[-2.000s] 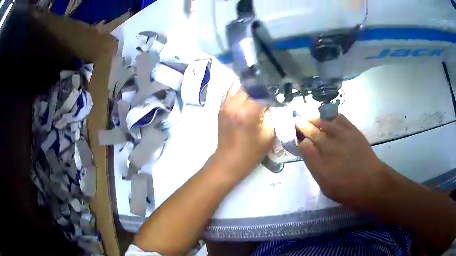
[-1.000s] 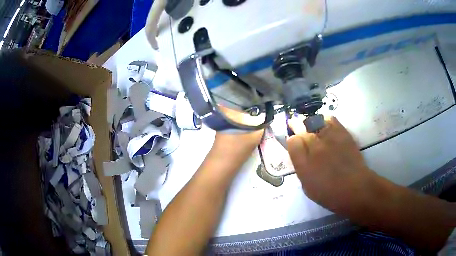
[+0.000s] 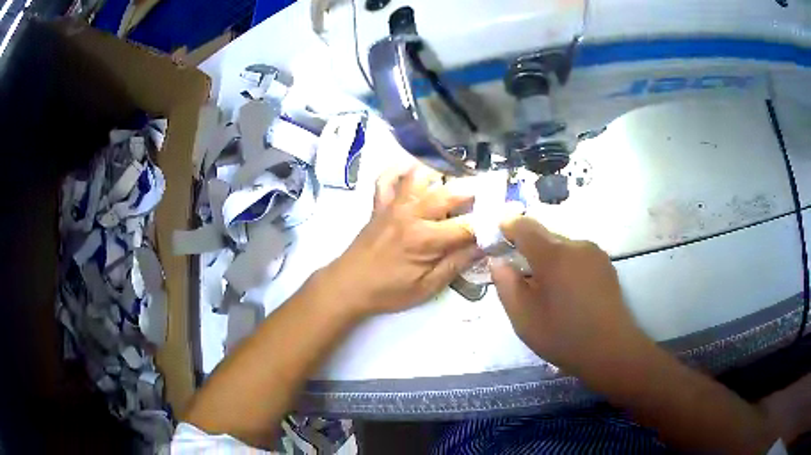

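A small fabric band (image 3: 491, 209), white outside with some blue showing, lies overexposed in front of the needle area. My left hand (image 3: 413, 240) is bare and has its fingers on the band's left side. My right hand (image 3: 565, 289) is bare and pinches the band's right side between thumb and fingers. The presser foot and needle area (image 3: 511, 160) is just beyond the fingers and is mostly lost in glare. The white sewing machine head (image 3: 658, 75), with a blue stripe and lettering, stands above and behind the hands.
Loose grey-white strips and loops (image 3: 258, 209) lie on the table left of my left hand. A cardboard box (image 3: 182, 267) full of strips stands at the far left. A curved metal guard (image 3: 396, 98) hangs at the machine's front. A measuring strip (image 3: 445, 397) edges the table.
The view has shifted. My left hand has come out from behind the curved guard. The band now shows between both hands, and the fingers of my right hand are nearer to my left hand.
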